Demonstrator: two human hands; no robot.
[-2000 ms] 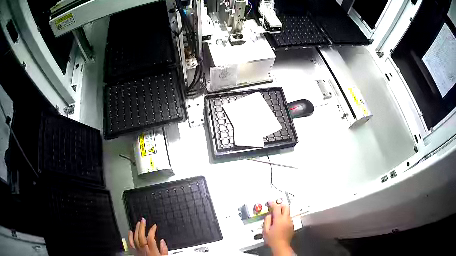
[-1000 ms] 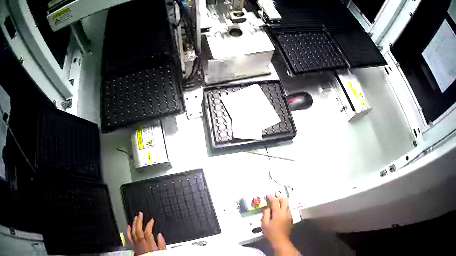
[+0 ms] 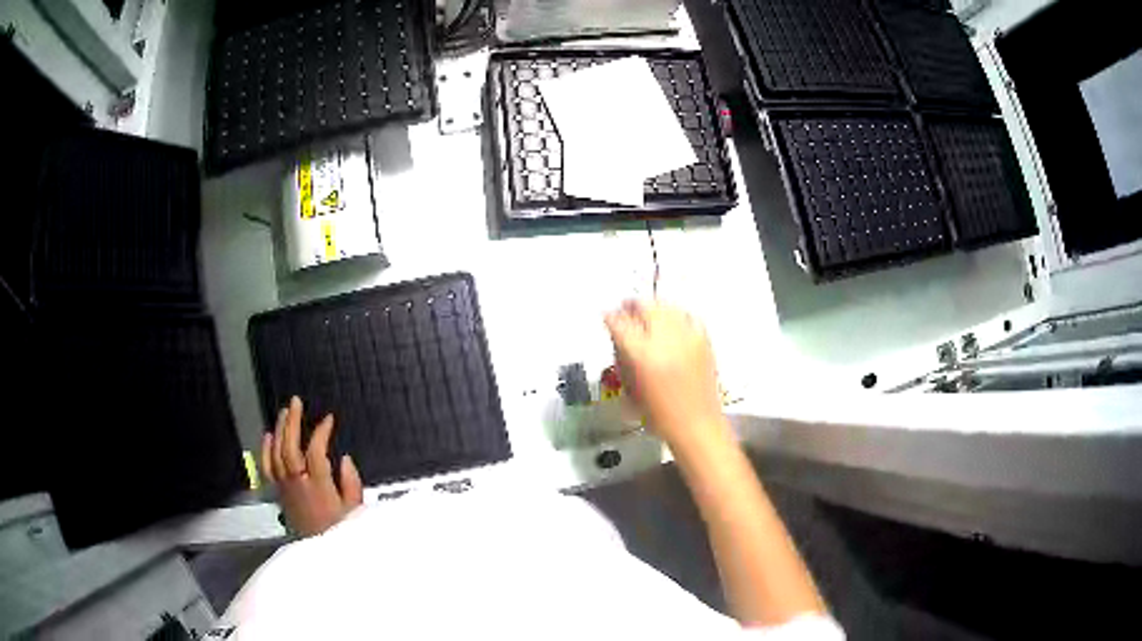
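Note:
My left hand rests with fingers apart at the front left corner of a black tray on the white bed; it holds nothing. My right hand is blurred, over the control button box at the machine's front edge. The red button shows just left of the hand; the hand hides the box's right part. The fingers are bent, and I cannot tell if anything is between them.
A black tray with white paper lies at the back centre. A filled tray is back left, behind a white box with yellow labels. More trays lie at right and dark trays at far left.
The view has tilted down and shifted. My right hand has moved forward over the button box, from its near edge. The trays at right have moved nearer. My left hand stays at the front tray.

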